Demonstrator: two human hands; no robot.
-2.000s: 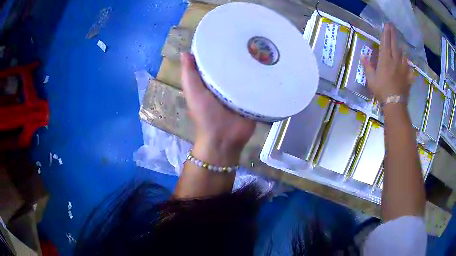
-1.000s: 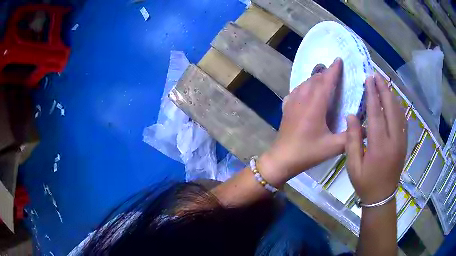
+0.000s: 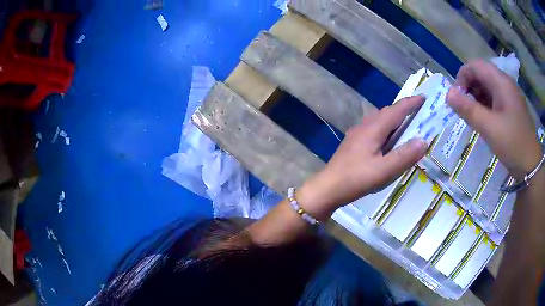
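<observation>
The white tape roll (image 3: 423,113) with blue print is seen edge-on over the upper left part of the cell tray (image 3: 382,234). My left hand (image 3: 373,152) holds it, thumb and fingers on either side. My right hand (image 3: 493,110) is at the roll's right edge with thumb and index finger close together; whether a tape piece is between them cannot be told. Below lie silver pouch cells (image 3: 409,206) with yellow tape at their ends. One cell right of the roll bears a white tape strip (image 3: 454,137) with blue print.
The tray lies on a wooden pallet (image 3: 263,143) with gaps between slats. Crumpled translucent film (image 3: 218,173) lies beside it on the blue floor (image 3: 119,131). A red plastic stool (image 3: 39,57) stands at the left edge. Small white scraps (image 3: 162,23) dot the floor.
The roll has turned from showing its flat face to edge-on. Since a second ago, my right hand has moved right and up, its fingers now bent together. More cells show below the roll.
</observation>
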